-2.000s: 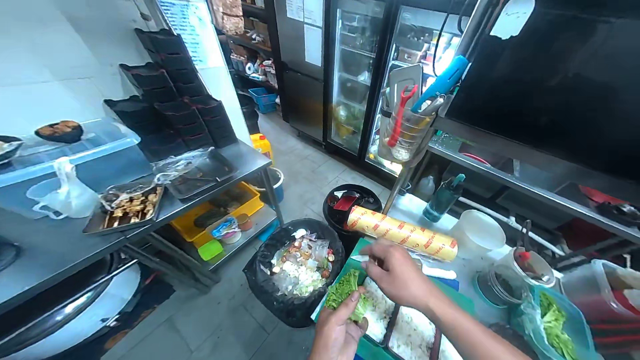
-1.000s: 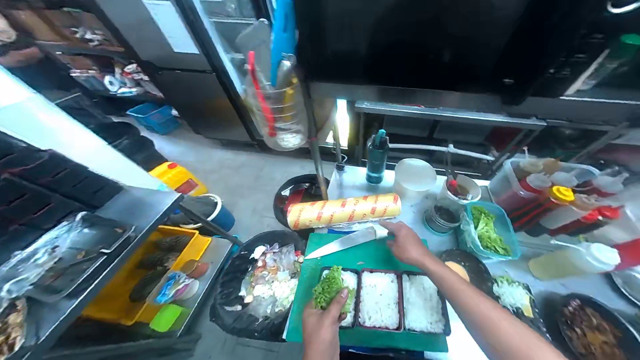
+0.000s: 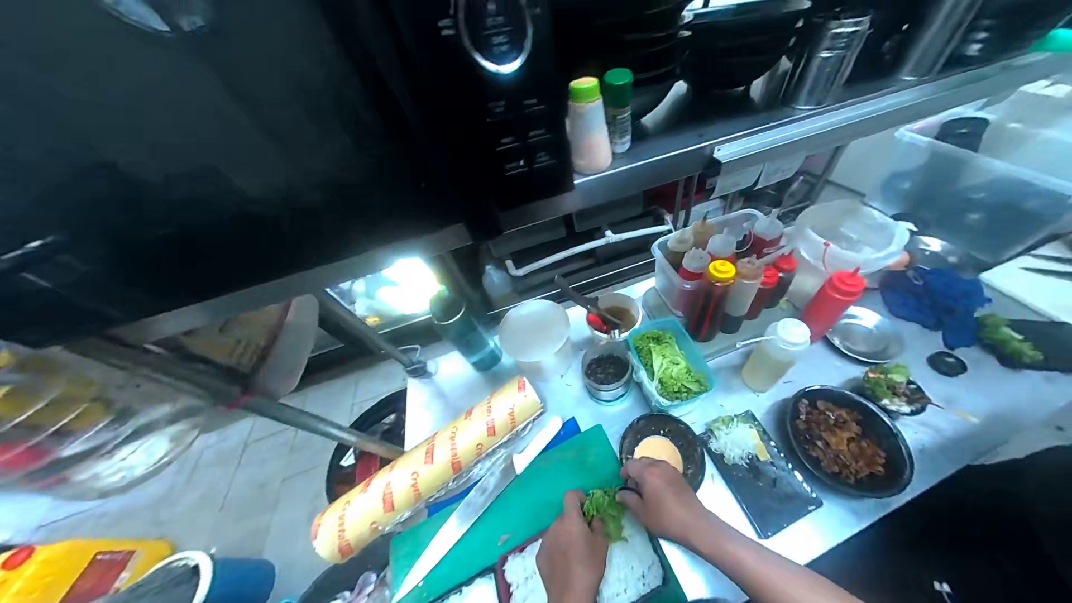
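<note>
My left hand (image 3: 573, 553) holds a bunch of green leaf lettuce (image 3: 606, 511) over a tray of white rice (image 3: 640, 559). At the right side of the lettuce is my right hand (image 3: 663, 496), its fingertips together near the leaves; whether they grip a leaf is unclear. Under the trays lies a green cutting board (image 3: 548, 490), with a white-handled kitchen knife (image 3: 469, 515) across its left part. A roll of cling film (image 3: 427, 465) rests behind the knife. Close beyond my right hand stands a dark bowl of pale orange sauce (image 3: 662, 452).
Lettuce fills a teal basket (image 3: 706, 368) behind the sauce bowl. Squeeze bottles crowd a clear bin (image 3: 666, 260). On the right are a black slate plate (image 3: 775, 490) and a bowl of cooked meat (image 3: 892, 473). A metal shelf (image 3: 645, 167) carrying a black appliance (image 3: 293, 151) overhangs the counter.
The view has swung to the right. My right hand has left the knife, which it touched a second ago, and is now beside the lettuce in my left hand.
</note>
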